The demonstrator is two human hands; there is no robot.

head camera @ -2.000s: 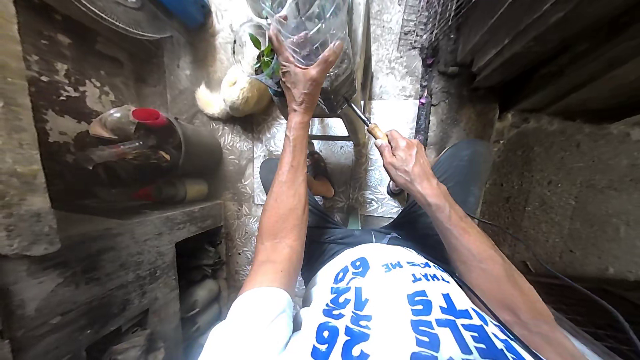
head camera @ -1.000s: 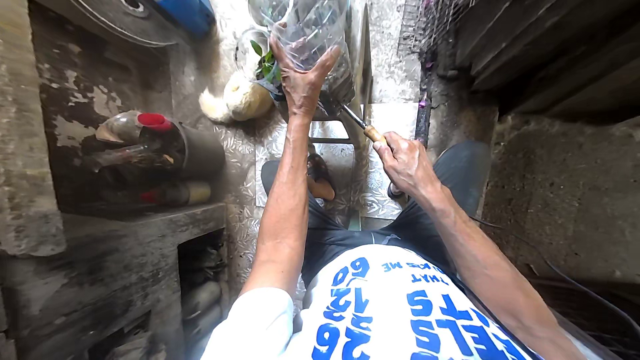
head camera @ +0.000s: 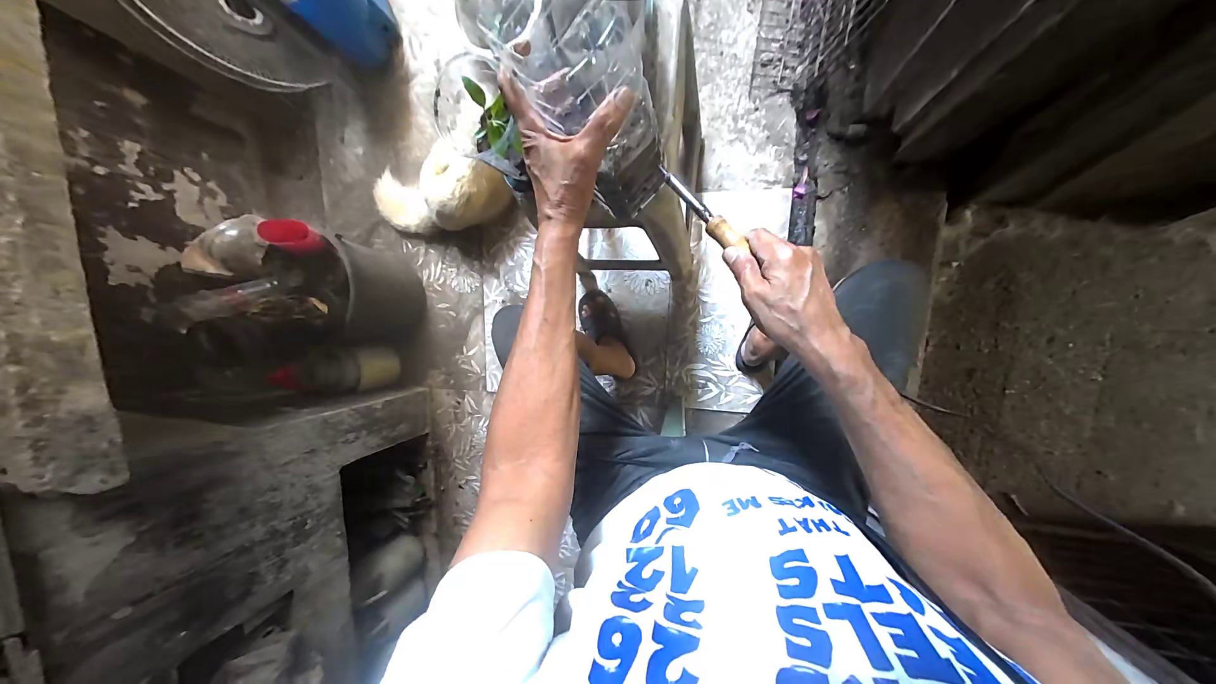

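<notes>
A clear plastic bottle or container [head camera: 603, 57] lies at the top centre on what looks like a stool or chair frame [head camera: 676, 142]. My left hand [head camera: 565, 157] is on its near part, thumb and fingers spread around it. Green leaves [head camera: 494, 123] stick out just left of that hand. In my right hand [head camera: 784, 285] is the wooden handle of a thin metal-shafted tool [head camera: 692, 199], its kind unclear. The tool's tip is at the container's lower right edge; whether it touches or enters the plastic cannot be told.
A light-furred animal [head camera: 456, 190] lies on the patterned floor left of the container. A grey bucket [head camera: 385, 294] with bottles in it stands on a ledge at the left. A fan [head camera: 242, 19] and a blue container [head camera: 351, 24] are at the upper left. Wire mesh [head camera: 817, 43] is at the upper right.
</notes>
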